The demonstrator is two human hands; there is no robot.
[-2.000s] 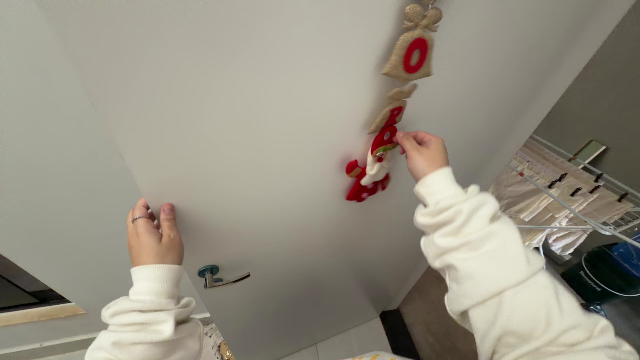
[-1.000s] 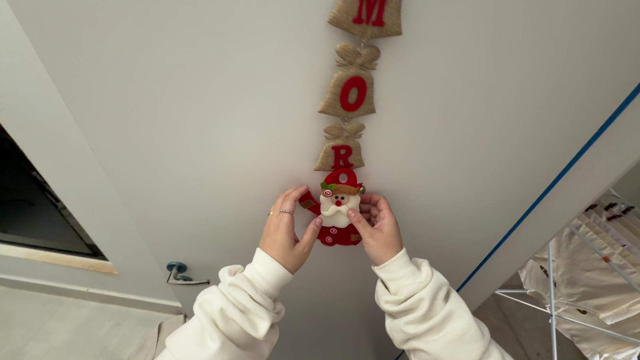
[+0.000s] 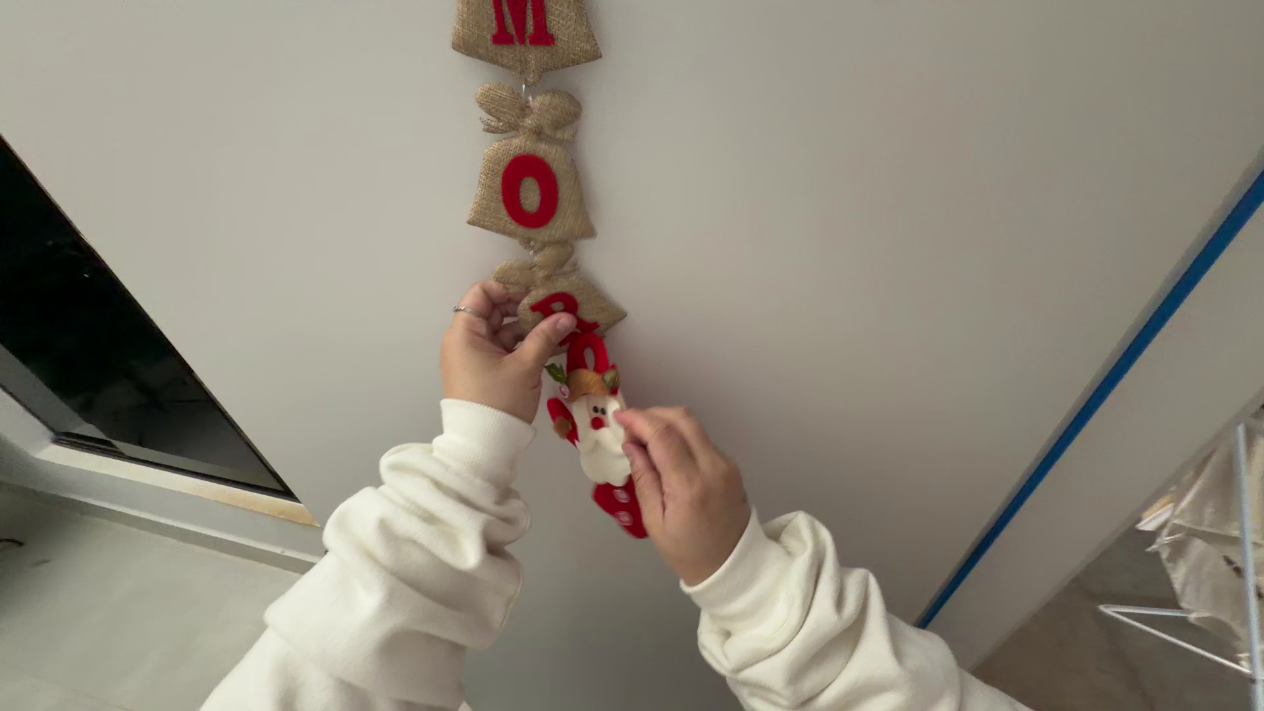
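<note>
A hanging string of burlap bell-shaped pieces with red letters runs down a pale door. The piece with an M [image 3: 525, 38] is at the top, and the one with an O [image 3: 530, 193] hangs under it. My left hand [image 3: 501, 351] pinches the lowest burlap piece [image 3: 591, 304], which bears an R and is tilted. Below that hangs a felt Santa figure [image 3: 598, 420] with a white beard and red body, leaning to one side. My right hand [image 3: 688, 484] grips the Santa by the edge of its beard, thumb and fingers together.
A dark glass panel [image 3: 118, 336] with a light sill stands at the left above a pale floor [image 3: 118, 602]. A blue strip [image 3: 1096, 395] runs along the door's edge at the right. Beyond it is a white rack [image 3: 1246, 553] with hanging cloth [image 3: 1210, 553].
My left hand has moved up from the Santa's side to the burlap R piece. My right hand stays at the Santa, which now tilts. The view has shifted.
</note>
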